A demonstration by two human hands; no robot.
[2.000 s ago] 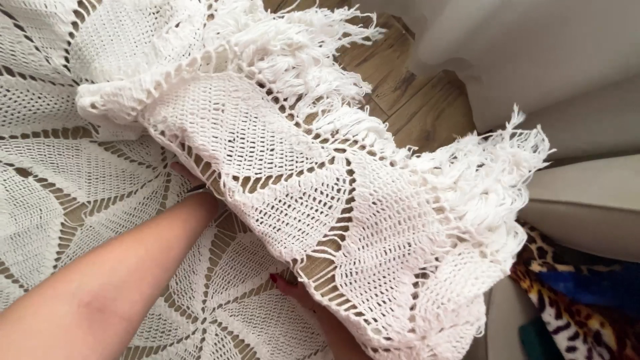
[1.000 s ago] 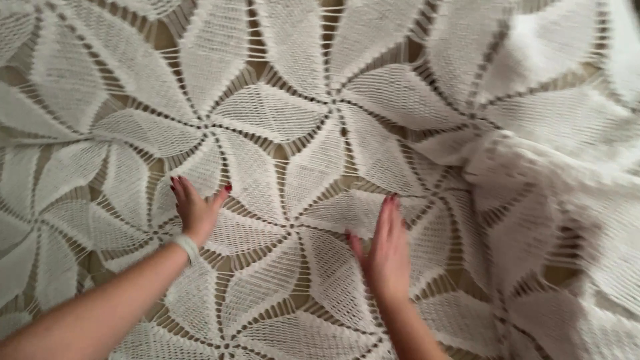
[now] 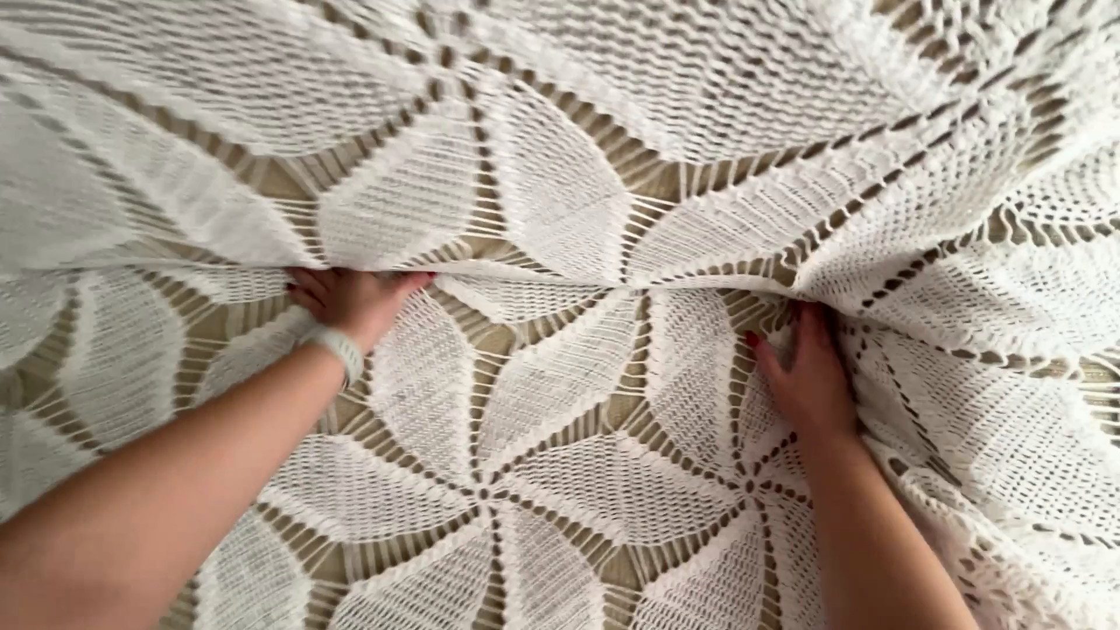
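Note:
A white crocheted coverlet with large petal motifs fills the head view. Across its middle runs a raised fold, roughly level. My left hand, with a pale band on the wrist, presses against the underside of this fold, its fingertips partly hidden by it and the thumb stretched out to the right. My right hand lies farther right at the same fold, fingers pointing away and partly under the edge, thumb apart to the left. Neither hand shows cloth clasped between the fingers.
A beige-brown surface shows through the openwork. On the right the coverlet bunches into thick, uneven folds beside my right forearm. Farther away, more of the crochet rises toward the top of the view.
Two seconds ago my hands were under a lifted, fringed part of the coverlet; one second ago both were over the spread crochet. Now they are against a fold, farther apart.

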